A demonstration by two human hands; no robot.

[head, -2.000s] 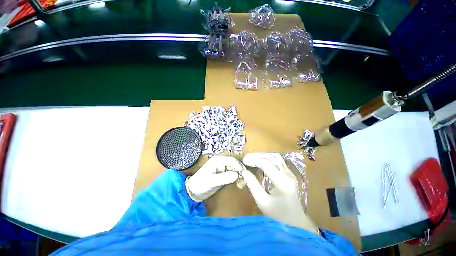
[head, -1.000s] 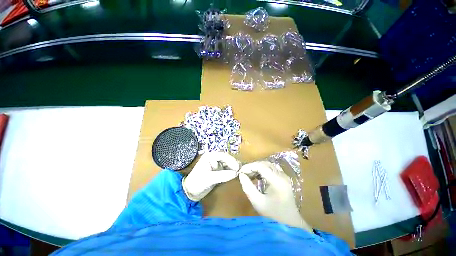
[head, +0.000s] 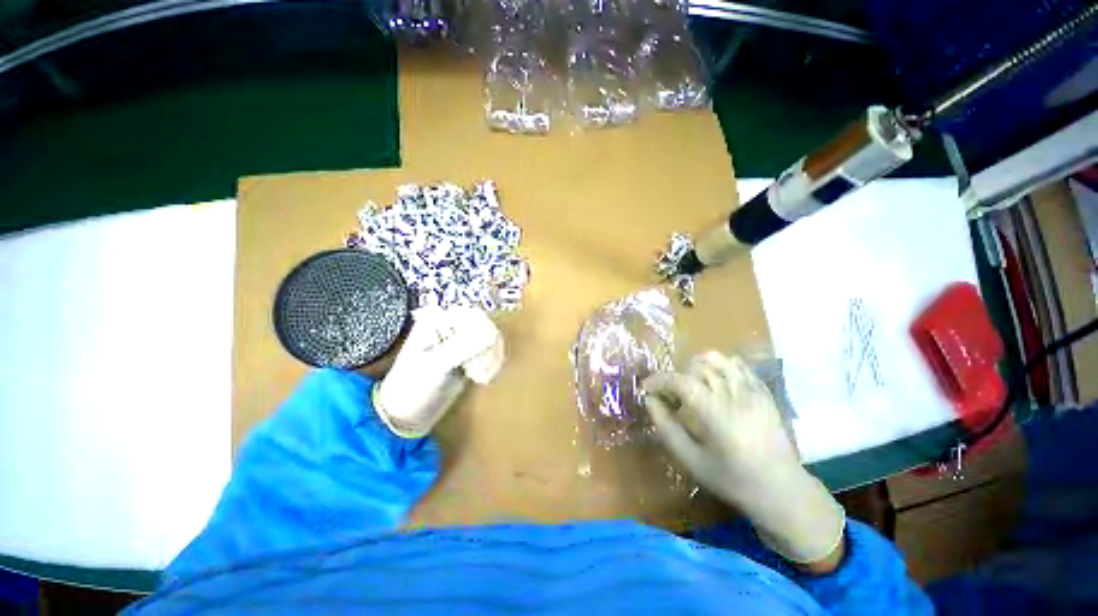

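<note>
My gloved left hand (head: 443,365) is beside the round black screw dish (head: 342,308), near the lower edge of the silver fittings pile (head: 448,247). Its fingers are curled together; whether it holds something small cannot be seen. My gloved right hand (head: 731,436) has its fingertips at the right side of a clear plastic shell (head: 617,367) lying on the cardboard. Whether the fingers grip the shell is unclear. The power screwdriver (head: 800,190) hangs tilted at right, its tip over a small fitting cluster (head: 677,266).
Clear shells (head: 602,75) stand in rows at the cardboard's far end, with dark clustered parts (head: 418,17) to their left. Thin pale rods (head: 862,347) lie on the right white sheet beside a red pouch (head: 963,351). A grey pad (head: 774,383) is partly behind my right hand.
The view has shifted, so the bench things sit higher and further left. My hands, together before, are now apart. My right hand is now at the clear shell, which is in fuller view.
</note>
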